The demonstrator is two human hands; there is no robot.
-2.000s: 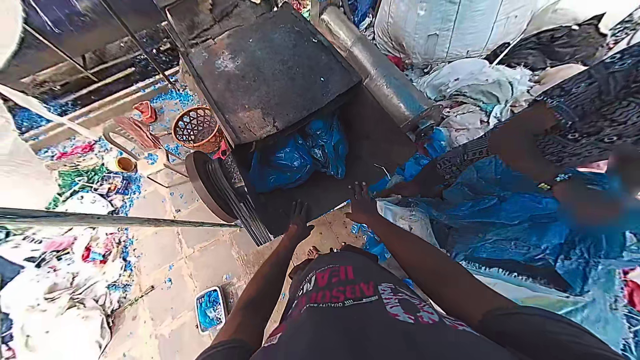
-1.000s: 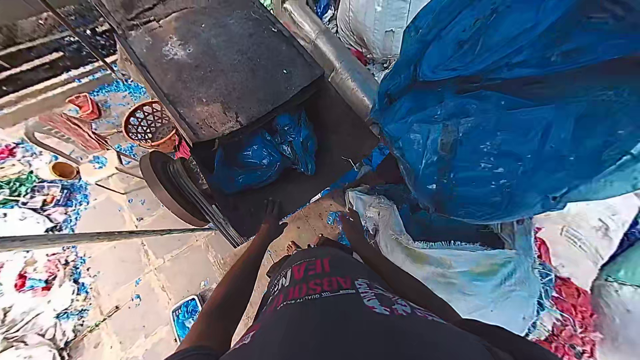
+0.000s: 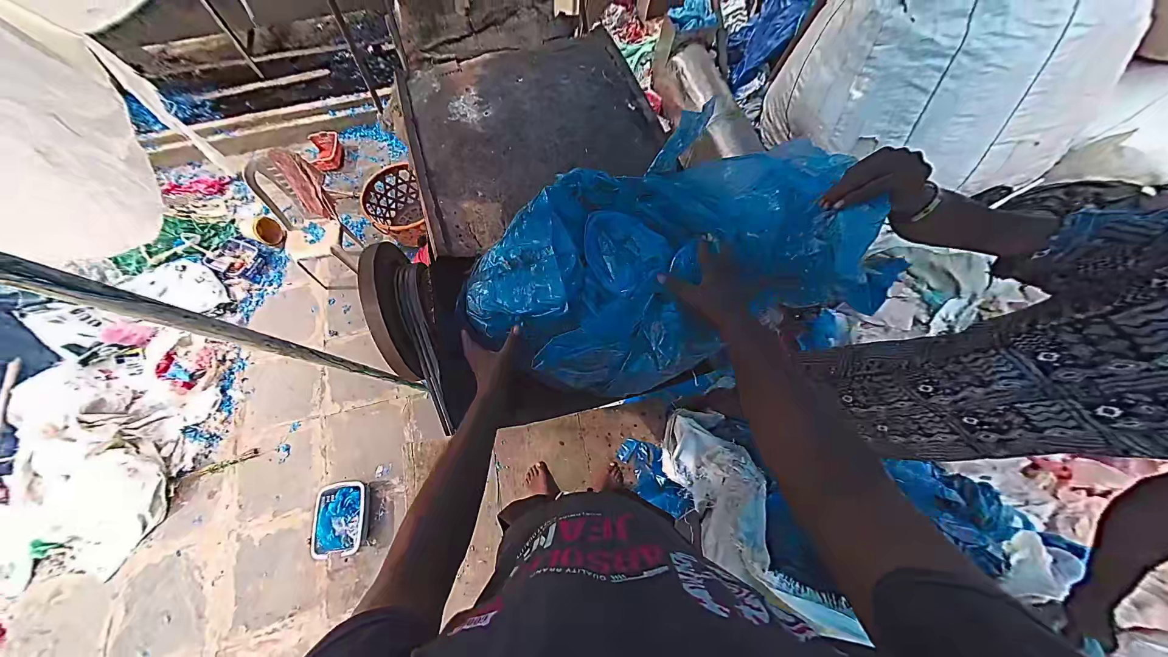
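Note:
A large crumpled blue plastic sheet [image 3: 630, 274] lies over the dark feed tray of a machine with a black metal hood [image 3: 529, 119] and a round pulley wheel [image 3: 391, 310] on its left. My right hand [image 3: 712, 283] rests on the sheet with its fingers spread. At the sheet's lower left edge is my left hand [image 3: 491, 360], thumb and fingers apart, touching or very near the plastic. Another person's hand [image 3: 881, 182] grips the sheet's right end. The tray is mostly hidden under the plastic.
A metal pole [image 3: 210, 324] slants in from the left toward the wheel. Beyond the wheel are a wicker basket [image 3: 394, 203] and a chair. A plastic tub [image 3: 339, 520] of blue scraps sits on the paved floor. White sacks [image 3: 949, 82] stand upper right; plastic sheets lie lower right.
The big blue sheet, at the right one second ago, now lies over the feed tray. My right hand has moved up from the tray's edge onto it. The other person's hand now shows at its right end.

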